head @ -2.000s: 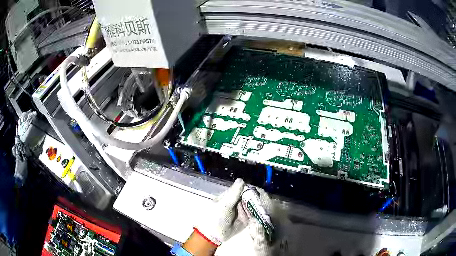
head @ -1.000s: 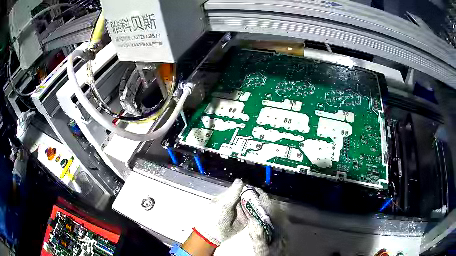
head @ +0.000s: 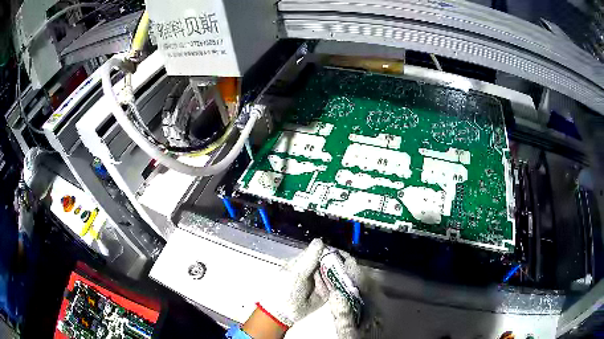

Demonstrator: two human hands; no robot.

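A large green circuit board (head: 391, 155) with silver-white pads lies in the machine bay, above blue pins (head: 356, 233) along its front edge. My left hand (head: 295, 291), in an off-white knit glove with a red cuff edge, is at the bottom centre against my right hand (head: 341, 311), also gloved and partly cut off by the lower edge. Together they hold a small white tube or marker (head: 339, 281) with a printed label, in front of the board. The fingers overlap, and how each hand grips it is partly hidden.
A white-grey robot head (head: 199, 40) with a thick white hose (head: 142, 149) hangs at the board's left. A ribbed gantry rail (head: 424, 33) crosses behind. Small populated boards (head: 99, 311) lie on red at lower left. A white front ledge (head: 225, 265) is below the bay.
The robot head and hose have shifted slightly right over the left side of the bay. My hands stay in nearly the same place with the tube.
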